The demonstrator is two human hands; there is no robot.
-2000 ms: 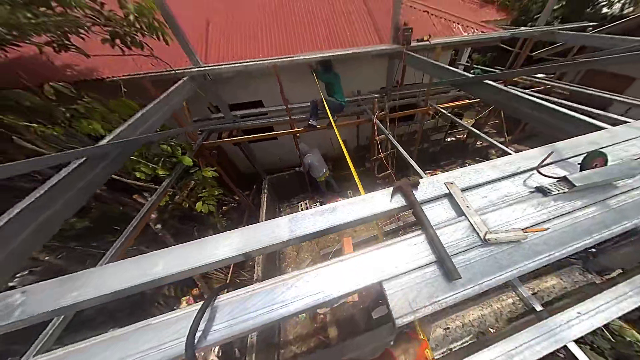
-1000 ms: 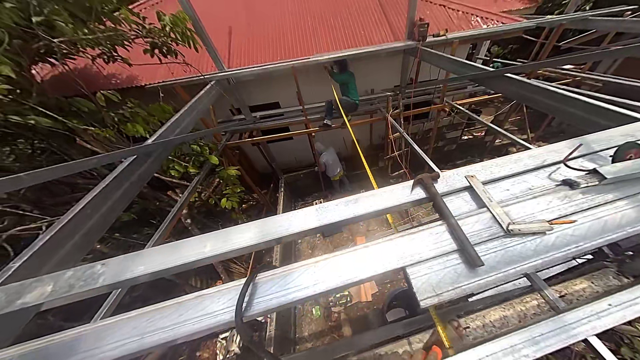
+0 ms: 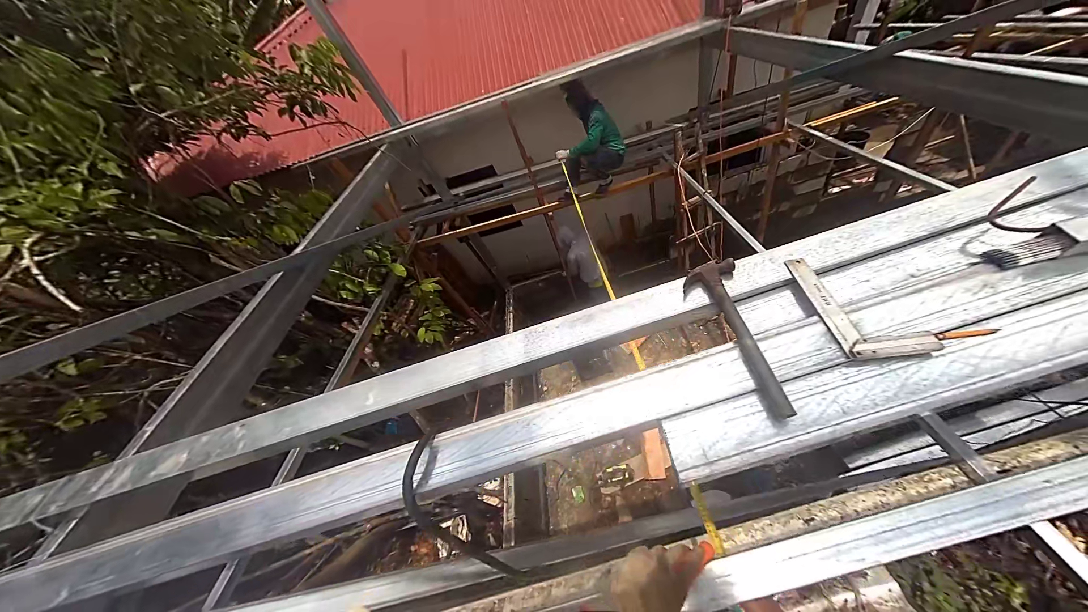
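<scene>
At the bottom edge, my left hand (image 3: 653,580) is closed around the near end of a yellow tape measure (image 3: 580,204), beside a small orange part. The blade passes beneath the steel channels and reaches a hand of a person in green (image 3: 599,136), crouched on scaffolding. Only a skin-coloured patch, possibly my right hand, shows at the bottom edge; what it does is hidden. A claw hammer (image 3: 748,348) lies across the galvanized steel channels (image 3: 595,416). To its right rest a try square (image 3: 826,310), a pencil (image 3: 966,334) and a bundle of thin rods (image 3: 1024,251).
A black cable or hose (image 3: 414,489) hangs over a channel at lower left. Steel beams (image 3: 255,340) frame a deep drop to the ground. A second person (image 3: 580,255) is down below. Tree branches (image 3: 76,170) stand left, a red corrugated roof (image 3: 476,51) beyond.
My left hand has come into clearer view at the bottom with the tape. The person in green has lowered an arm and leans towards the tape's far end. The view has shifted.
</scene>
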